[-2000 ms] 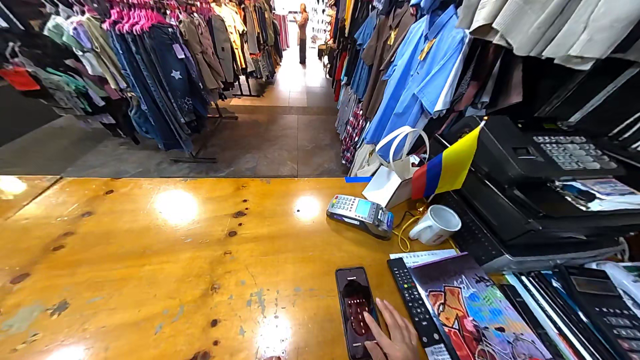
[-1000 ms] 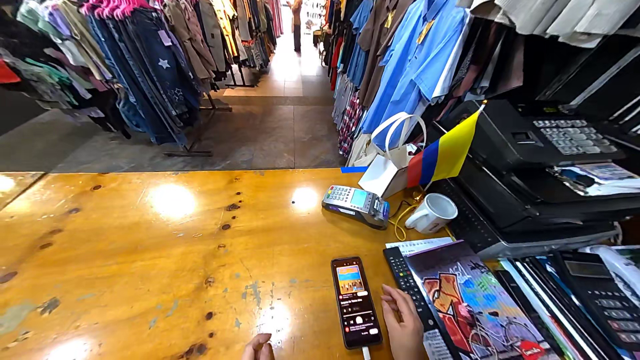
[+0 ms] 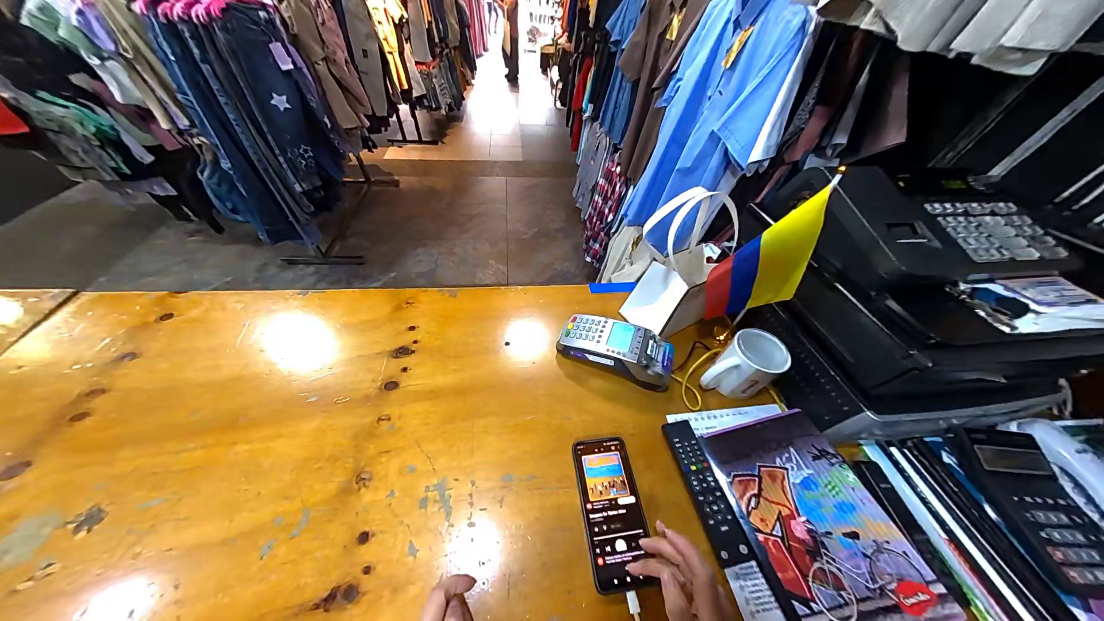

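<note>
A smartphone (image 3: 611, 517) lies face up on the varnished wooden counter (image 3: 259, 448), its screen lit with a media player and a white cable plugged into its lower end. My right hand (image 3: 681, 573) is at the phone's lower right edge, fingers slightly curled and apart, with a fingertip over or touching the screen's lower corner. At the bottom edge of the view, left of the phone, my left hand (image 3: 450, 597) shows only its curled fingertips; the rest is cut off. A black remote control (image 3: 707, 492) lies right of the phone, beside a notebook with a graffiti-and-bicycle cover (image 3: 819, 517).
Beyond the phone are a card payment terminal (image 3: 617, 349), a white mug (image 3: 747, 362), a paper bag (image 3: 677, 293) and a small striped flag (image 3: 772, 254). A black cash register (image 3: 931, 233) and a calculator (image 3: 1035, 509) stand right. Clothes racks line an aisle where a person (image 3: 511, 39) is partly visible.
The right hand, over the phone's dark keypad-like screen two seconds ago, is at its lower right edge. The screen has changed to a media player. Left fingertips have come into view.
</note>
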